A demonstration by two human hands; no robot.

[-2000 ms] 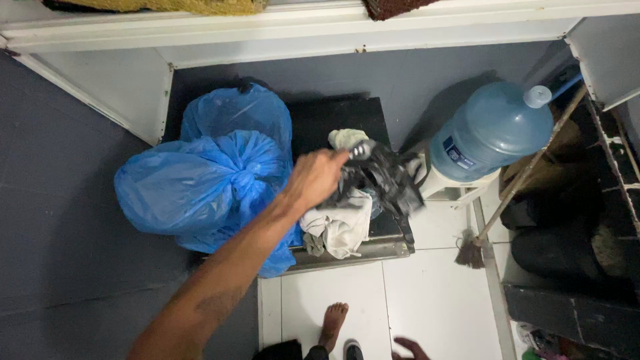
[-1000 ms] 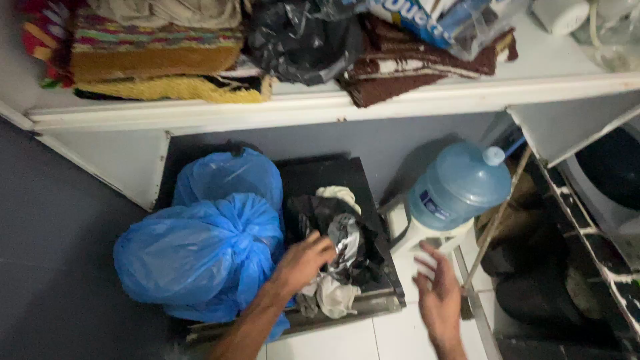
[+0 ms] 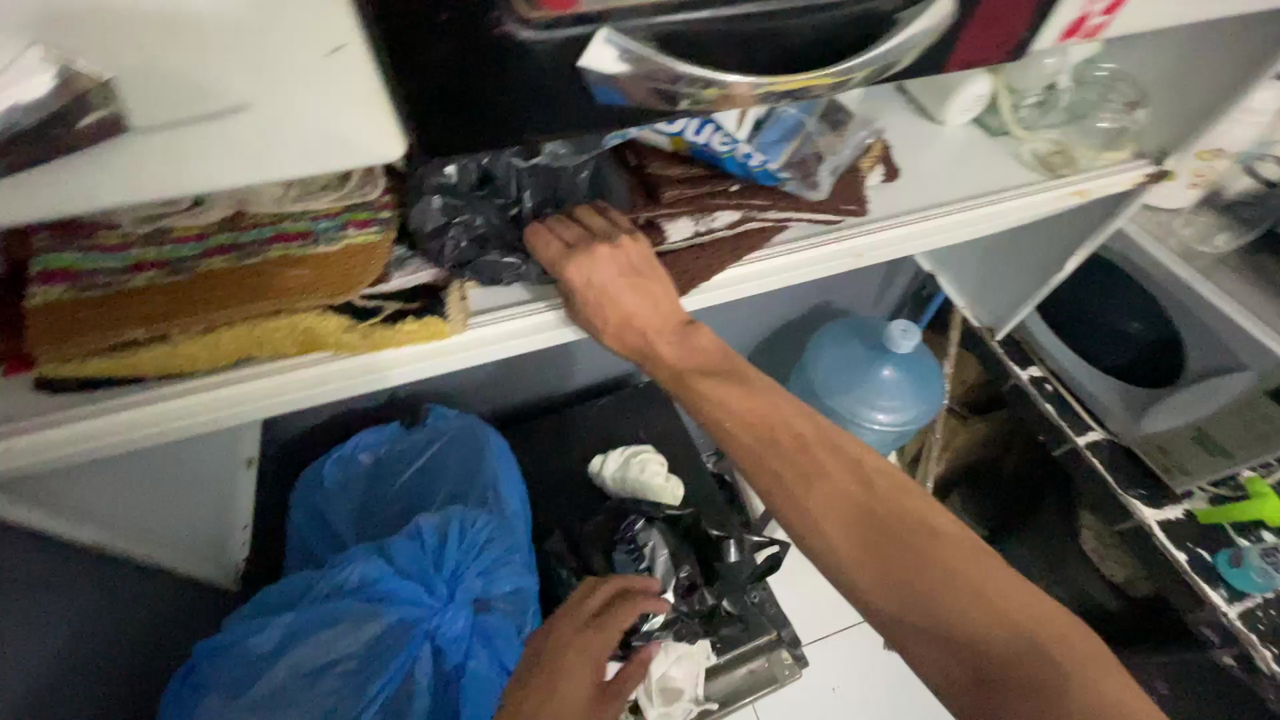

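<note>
My right hand (image 3: pixel 610 275) reaches up to the shelf, its fingertips on a crumpled black plastic bag (image 3: pixel 500 205) between folded rugs; whether the fingers grip it I cannot tell. Lower down, my left hand (image 3: pixel 590 645) hovers over or touches another black plastic bag (image 3: pixel 680 570) on a dark box, its fingers apart. A white cloth (image 3: pixel 637 474) lies just above that bag, and a second white cloth (image 3: pixel 675 680) is beside my left fingers. Tied blue plastic bags (image 3: pixel 400 590) bulge to the left.
The white shelf edge (image 3: pixel 350 375) crosses the view. On the shelf are striped folded rugs (image 3: pixel 210 270), brown folded rugs (image 3: pixel 740 205), a printed plastic pack (image 3: pixel 750 140) and glass jars (image 3: pixel 1070 105). A blue water jug (image 3: pixel 868 380) stands below, near a broom handle (image 3: pixel 943 410).
My right hand has risen from near the water jug to the black bag on the shelf. My left hand remains by the lower black bag. The view has tilted up towards the shelf.
</note>
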